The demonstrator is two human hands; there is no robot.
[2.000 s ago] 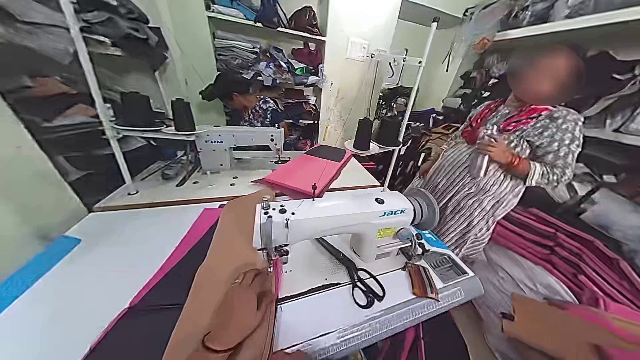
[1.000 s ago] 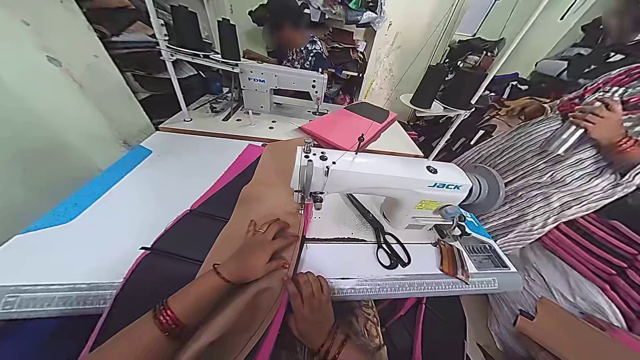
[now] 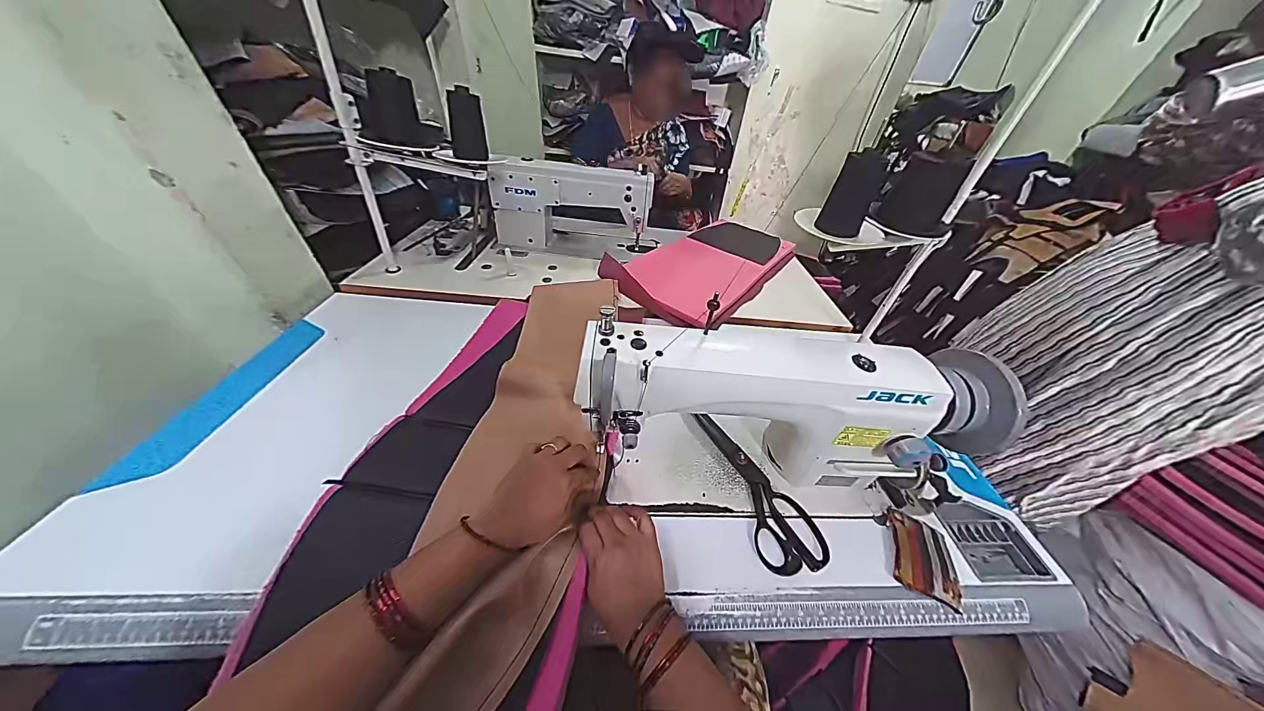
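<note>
A white Jack sewing machine (image 3: pixel 780 380) stands on the white table, its needle area at the fabric's right edge. Brown fabric (image 3: pixel 494 434) with black and pink layers (image 3: pixel 395 484) runs across the table and over its front edge. My left hand (image 3: pixel 538 494) presses on the brown fabric, fingers bent, just left of the presser foot. Close beside it, my right hand (image 3: pixel 624 553) grips the fabric edge with its fingertips, in front of the needle. Black-handled scissors (image 3: pixel 775 513) lie under the machine arm, to the right of my hands.
Behind are a second sewing machine (image 3: pixel 563 202) and folded pink fabric (image 3: pixel 706 267) with a black patch. A co-worker (image 3: pixel 642 128) sits beyond. At right are thread cones (image 3: pixel 849 193), a standing person in striped cloth (image 3: pixel 1096 336), and stacked pink fabric (image 3: pixel 1205 523). Colourful strips (image 3: pixel 923 558) hang near the table edge.
My hands have come together near the needle, the left moving forward over the fabric. The co-worker behind has raised their head. The view has shifted.
</note>
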